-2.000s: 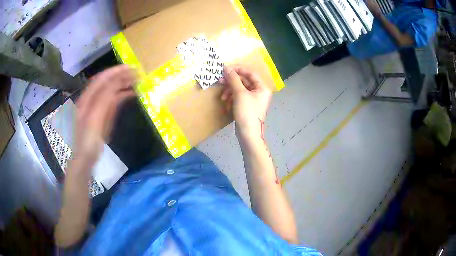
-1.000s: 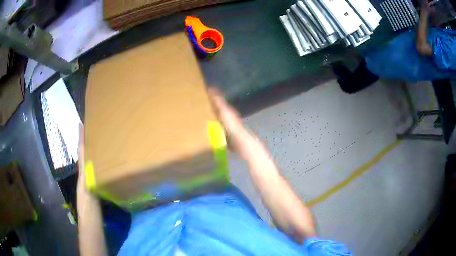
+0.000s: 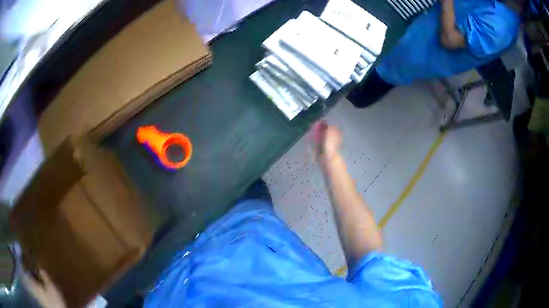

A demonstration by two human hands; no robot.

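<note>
An open brown shipping carton [image 3: 90, 225] stands at the lower left, its inside showing and no boxes seen in it. My left hand [image 3: 47, 292] is at the carton's near left edge, partly cut off, and its grip is unclear. My right hand [image 3: 325, 141] is blurred, below the product boxes and apart from them. I see nothing in it, but its finger pose is unclear. White product boxes [image 3: 319, 51] lie in leaning, overlapping stacks on the dark green bench. An orange and blue tape dispenser [image 3: 173, 150] lies between carton and boxes.
Flattened cartons [image 3: 135, 60] are stacked at the bench's far left side. The dark green bench [image 3: 235, 129] runs diagonally, with grey floor beyond its near edge. Another person in blue [image 3: 442, 45] is at the upper right, by a metal-framed stool [image 3: 475, 111].
The carton has moved from in front of me to the lower left and now shows its open inside. My right hand has left it and moved toward the product boxes. The view has shifted right.
</note>
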